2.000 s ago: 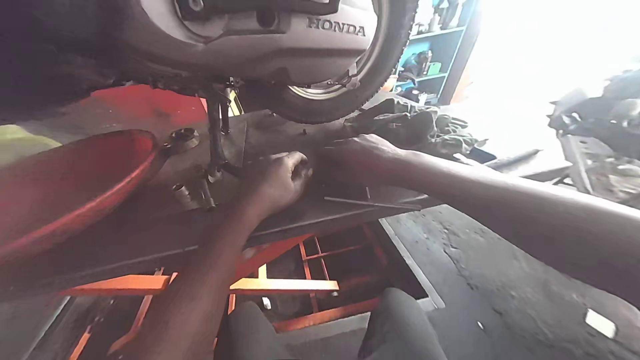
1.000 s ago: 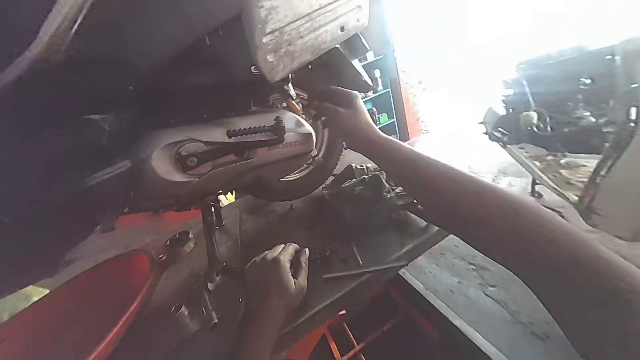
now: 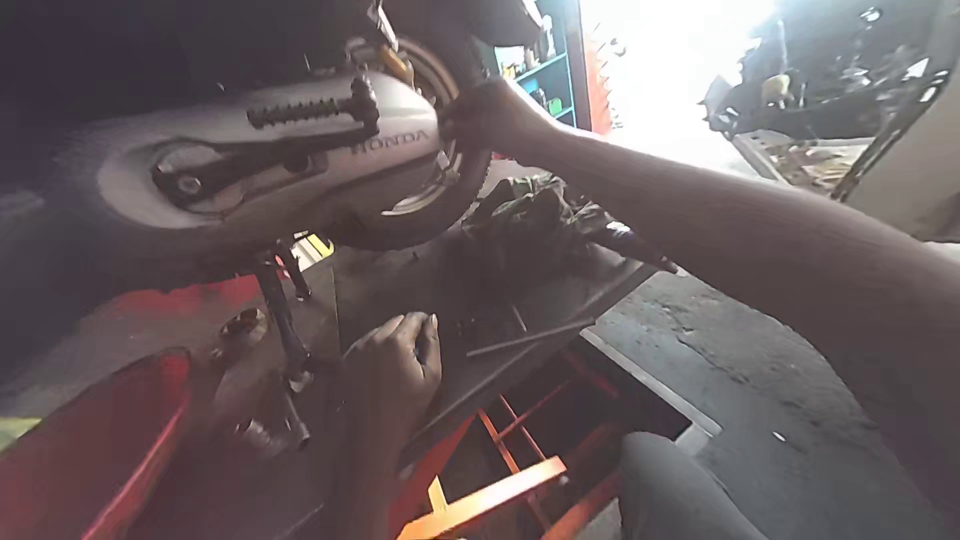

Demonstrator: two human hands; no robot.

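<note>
My right hand [image 3: 484, 120] reaches to the rear wheel of a Honda scooter, its fingers at the tyre [image 3: 476, 172] just right of the grey engine cover [image 3: 405, 112]; what the fingers hold or touch there is hidden. My left hand [image 3: 405, 349] is low over the dark metal platform [image 3: 375, 292], thumb and fingers curled together; whether something small is between them cannot be seen. A kick-start lever [image 3: 255, 154] runs along the cover. Below the cover, the scooter's stand [image 3: 281, 315] rests on the platform. A thin metal rod [image 3: 529, 337] lies right of my left hand.
A crumpled dark cloth [image 3: 525, 217] lies behind the rod. At left are a red body panel [image 3: 127, 442], a round metal part [image 3: 244, 326] and a cylindrical metal part [image 3: 259, 435]. Orange lift bars [image 3: 487, 499] run below the platform's edge. Another partly stripped vehicle [image 3: 810, 97] stands at the right.
My right hand has gone from beside my left hand up to the scooter's rear, and now is at the wheel. My left hand stays low by the platform. The view has shifted.
</note>
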